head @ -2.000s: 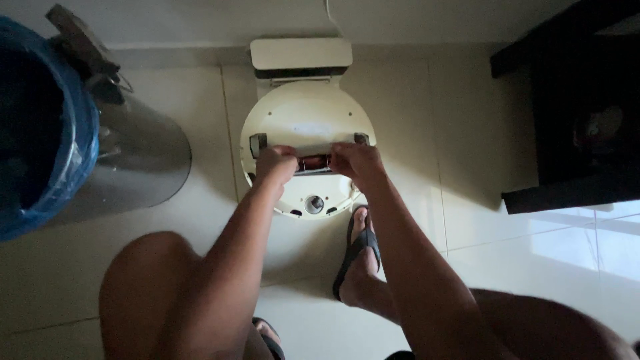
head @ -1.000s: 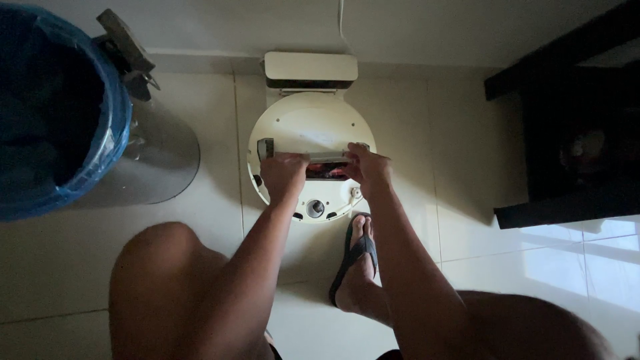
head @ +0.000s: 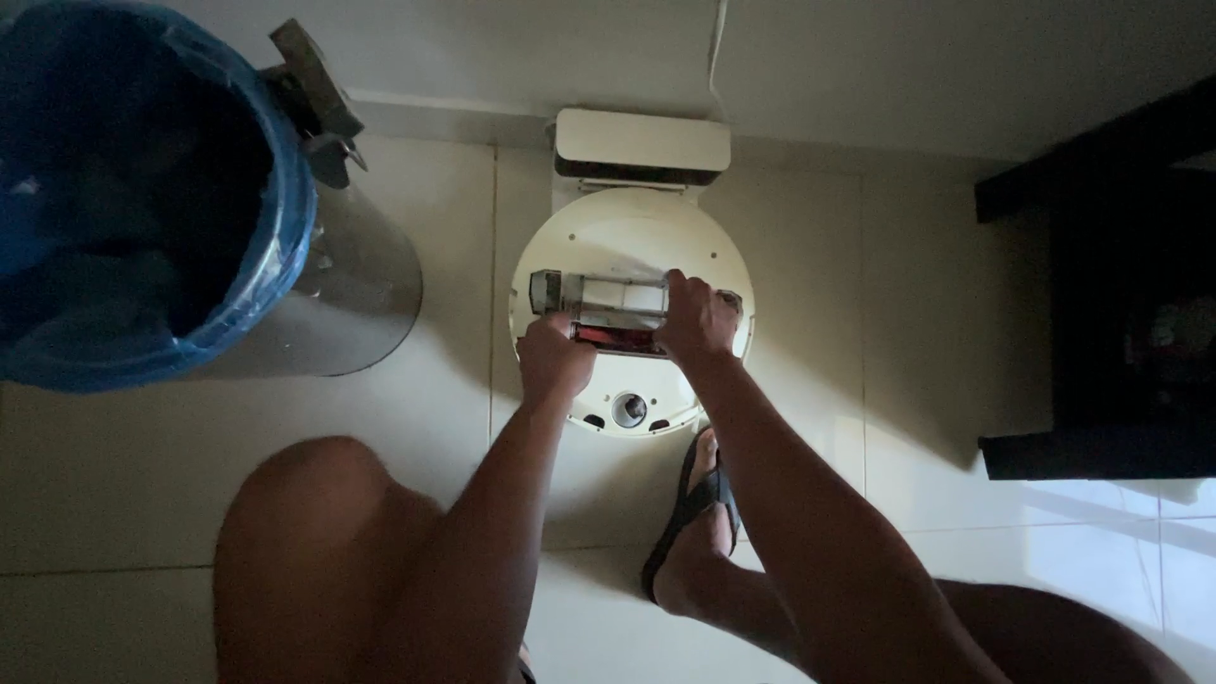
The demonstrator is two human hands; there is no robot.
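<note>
A round white robot vacuum cleaner (head: 636, 223) lies with its underside up on the tiled floor. Across its middle is a red main brush roller (head: 617, 338) in its recess. Just above the roller sits a greyish brush cover frame (head: 622, 296), raised or shifted from the recess. My right hand (head: 701, 318) grips the right end of this frame. At the left end of the roller, my left hand (head: 556, 359) touches the recess with bent fingers; whether it holds anything is hidden. A front caster wheel (head: 629, 409) shows near the lower rim.
A white charging dock (head: 643, 141) stands against the wall behind the vacuum, with a cable (head: 718, 57) running up. At left is a metal bin (head: 370, 294) with a blue bag (head: 290, 218). Dark furniture (head: 1102, 456) stands at right. My sandalled foot (head: 698, 522) is close below the vacuum.
The brush cover frame has moved away from the roller, which now shows more fully. My left hand has moved down to the roller's left end; my right hand is still on the frame's right side.
</note>
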